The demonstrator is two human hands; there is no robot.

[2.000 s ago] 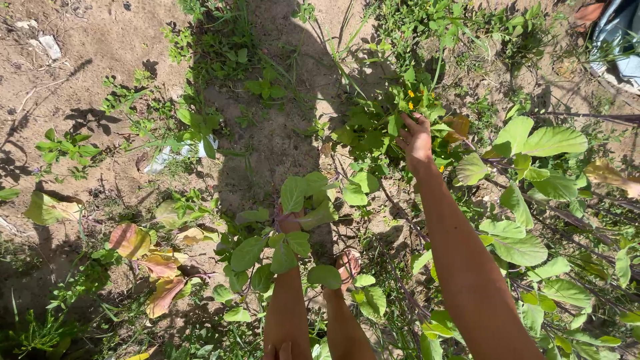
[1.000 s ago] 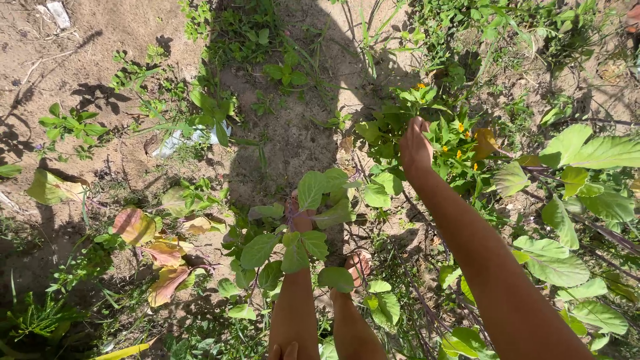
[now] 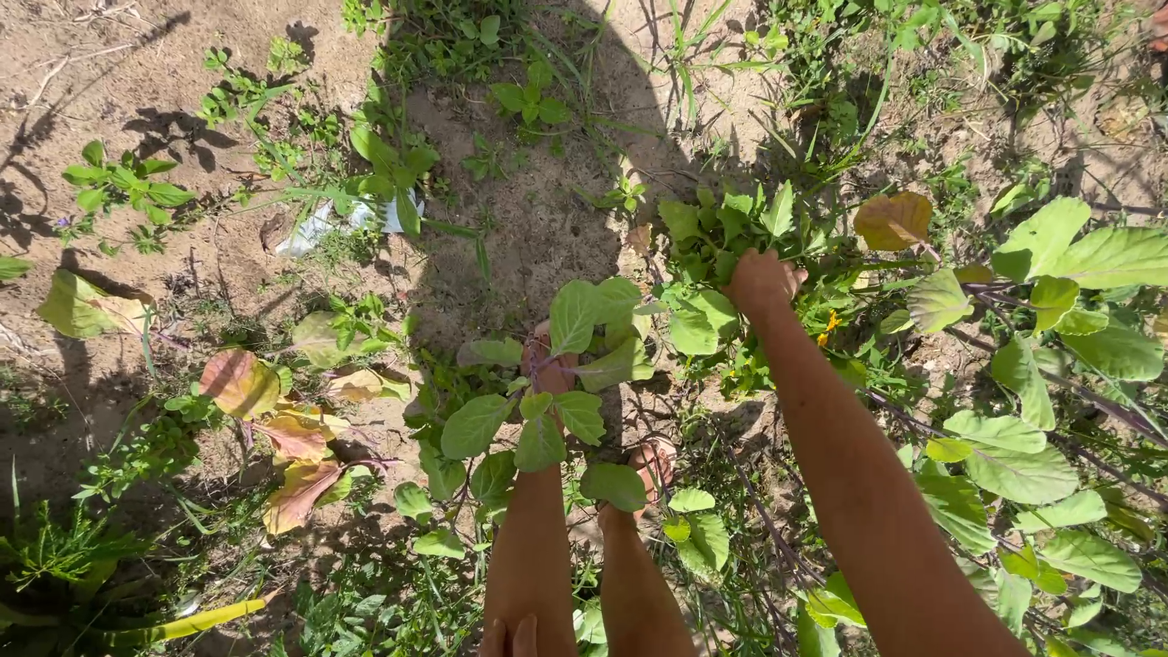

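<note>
My right hand (image 3: 765, 278) reaches into a clump of leafy green weeds (image 3: 721, 224), its fingers curled round the stems near the ground. Small orange-yellow flowers (image 3: 829, 324) show just right of its wrist. My left hand (image 3: 509, 637) rests at the bottom edge against my leg, with only a few fingertips visible, so its grip cannot be told. Between the two hands, a broad-leaved plant with purple stems (image 3: 538, 406) stands over my bare feet and partly hides them.
Large-leaved plants with purple stems (image 3: 1004, 447) spread along the right. Yellow and reddish leaves (image 3: 242, 383) lie low at the left. A pale crumpled scrap (image 3: 315, 228) lies on sandy soil (image 3: 511, 210) among small weeds. A long yellow leaf (image 3: 196, 620) is at lower left.
My right hand has moved from beside the orange-yellow flowers into the leaves left of them, and its fingers have closed there. My left hand stays at my leg.
</note>
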